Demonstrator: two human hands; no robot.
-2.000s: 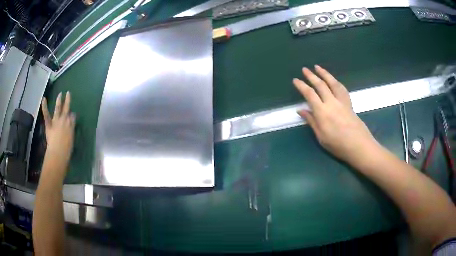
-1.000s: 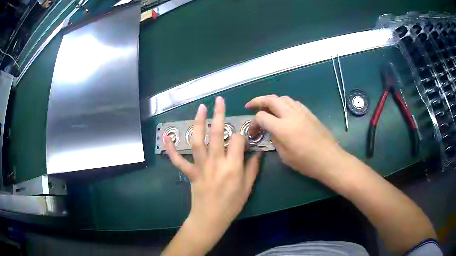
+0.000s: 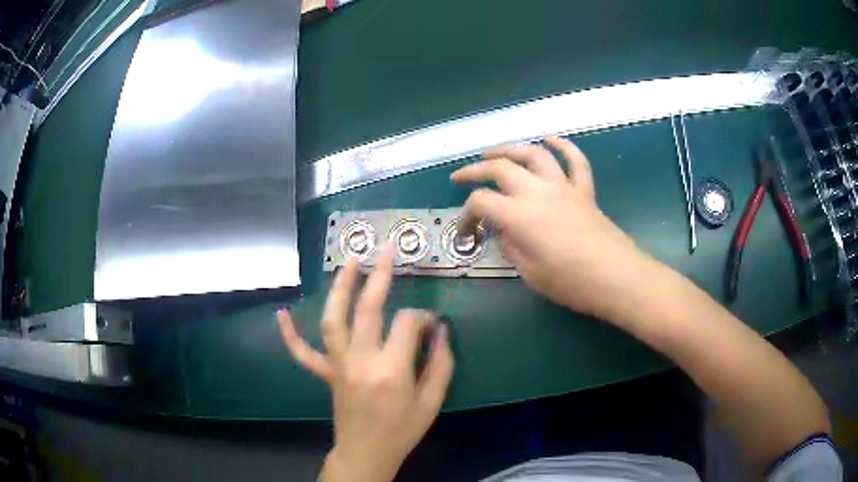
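A grey four-position fixture (image 3: 426,272) lies on the green surface in front of me. Three ringed silvery nests show; its right end is hidden under my right hand. My right hand (image 3: 555,231) is over that end, with a fingertip at the third ring from the left; whether it pinches a part is hidden. My left hand (image 3: 372,372) is just in front of the fixture, blurred, with fingers spread towards the two left rings. A small dark spot shows between its thumb and index finger; I cannot tell whether it is a held part.
A large steel plate (image 3: 202,160) lies at the left. A flat rail (image 3: 546,118) runs behind the fixture. At the right are tweezers (image 3: 686,179), a loose round part (image 3: 714,202), red-handled pliers (image 3: 771,212) and a clear blister tray (image 3: 828,151). A metal bracket (image 3: 80,323) is at lower left.
Both hands came together from either side to a fixture now in front of me. Since one second ago, my left hand has drawn back off the fixture; my right hand stays at its right part.
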